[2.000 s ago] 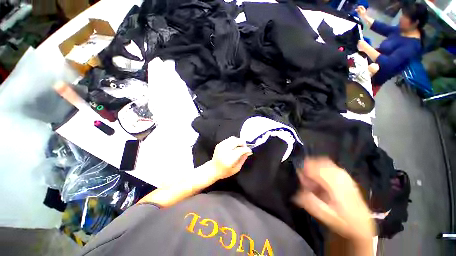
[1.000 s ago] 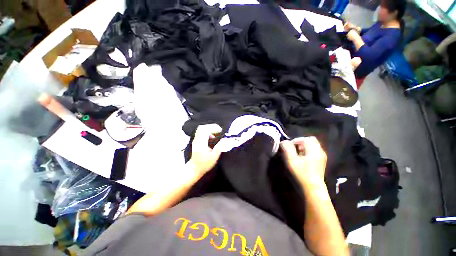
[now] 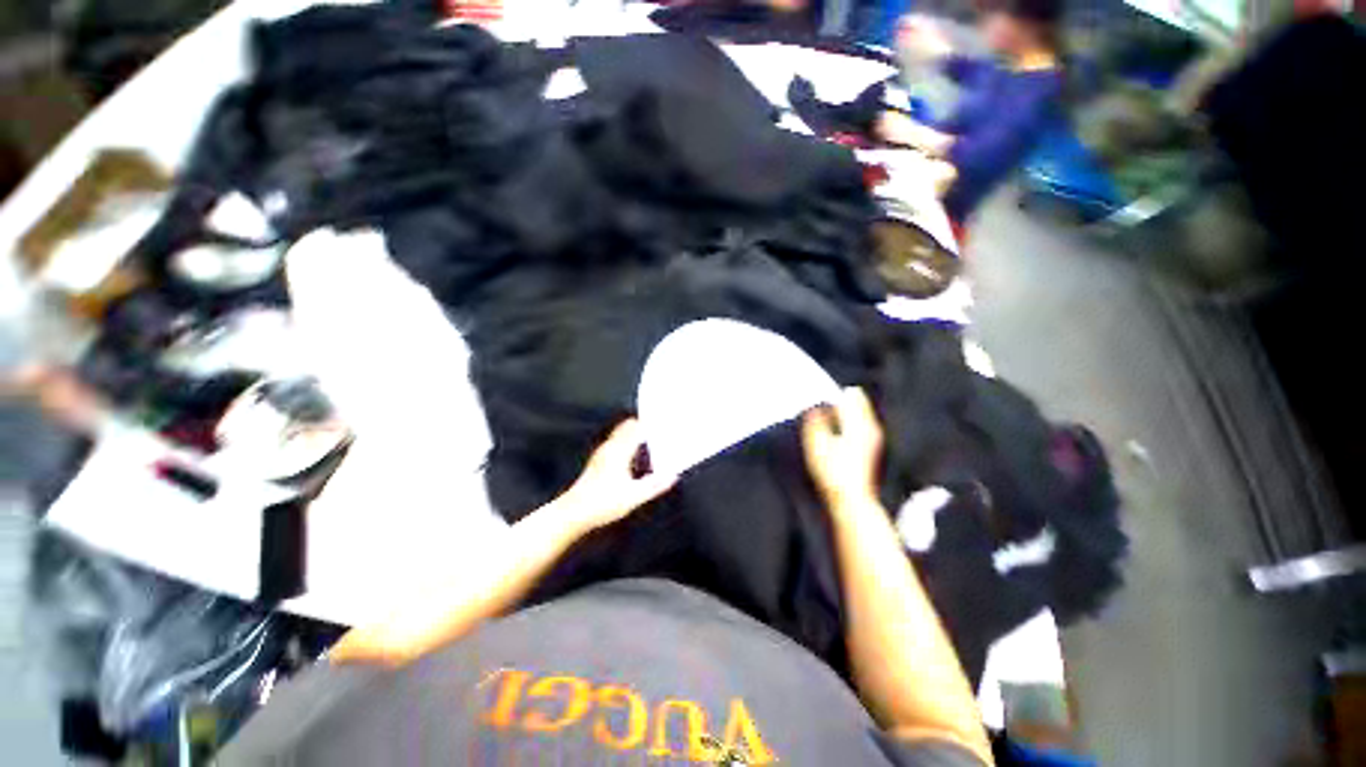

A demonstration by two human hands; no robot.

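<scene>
A smooth, rounded white backing piece (image 3: 734, 393) shows on the black garment (image 3: 749, 517) in front of me. Its lower edge is nearly straight. My left hand (image 3: 617, 477) grips the cloth at the lower left end of the white piece. My right hand (image 3: 844, 438) grips at its right end, fingers closed at the edge. The picture is blurred, so I cannot tell whether the fingers pinch the backing as well as the garment. No tool can be made out in either hand.
The black garment pile (image 3: 569, 195) spreads beyond my hands. Loose white scraps (image 3: 1025, 552) lie right. A white sheet (image 3: 393, 382), phone (image 3: 282, 549), round dish (image 3: 285, 432) and cardboard box (image 3: 98, 225) are left. A dark round lid (image 3: 911, 258) and a person (image 3: 1007, 120) are right.
The view has turned right. The ragged white strip and dark curved line between my hands no longer show; a smooth white shape shows instead. My right hand came from a blur onto the cloth.
</scene>
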